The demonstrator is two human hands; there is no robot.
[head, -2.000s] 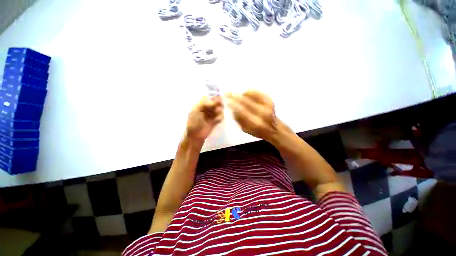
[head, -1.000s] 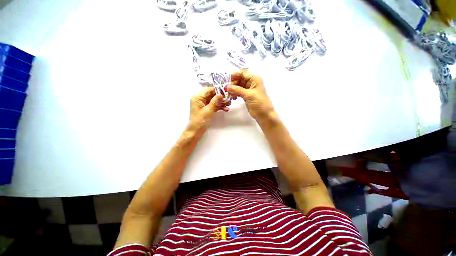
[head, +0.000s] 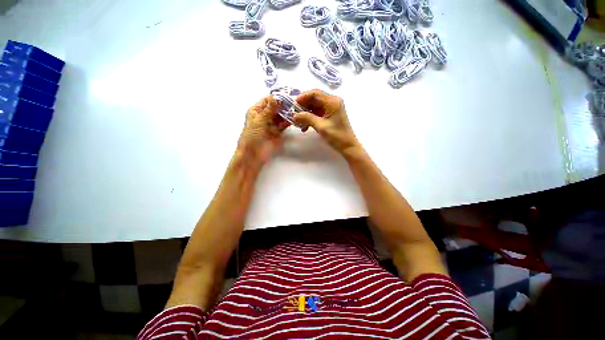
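Observation:
A coiled white cable bundle [head: 288,108] is held between my two hands, a little in front of my body over the white table [head: 166,153]. My left hand [head: 263,123] grips its left side. My right hand [head: 325,118] pinches its right side with thumb and fingers. Both hands are bare. Fingers hide parts of the bundle, and I cannot make out a tie or a plug. A loose bundle [head: 324,71] lies just beyond my right hand, and another [head: 267,68] lies beyond my left hand.
A pile of coiled cables [head: 381,43] lies at the far side, with several loose bundles left of it. Dark-blue boxes [head: 30,113] are stacked at the left. A greyer cable heap [head: 592,58] is at the far right. A yellowish line [head: 556,113] runs down the table's right part.
Two seconds ago my hands were blurred and apart. Now both hold the bundle together. Since one second ago the bundle has tilted and my left hand has turned slightly. The view has shifted.

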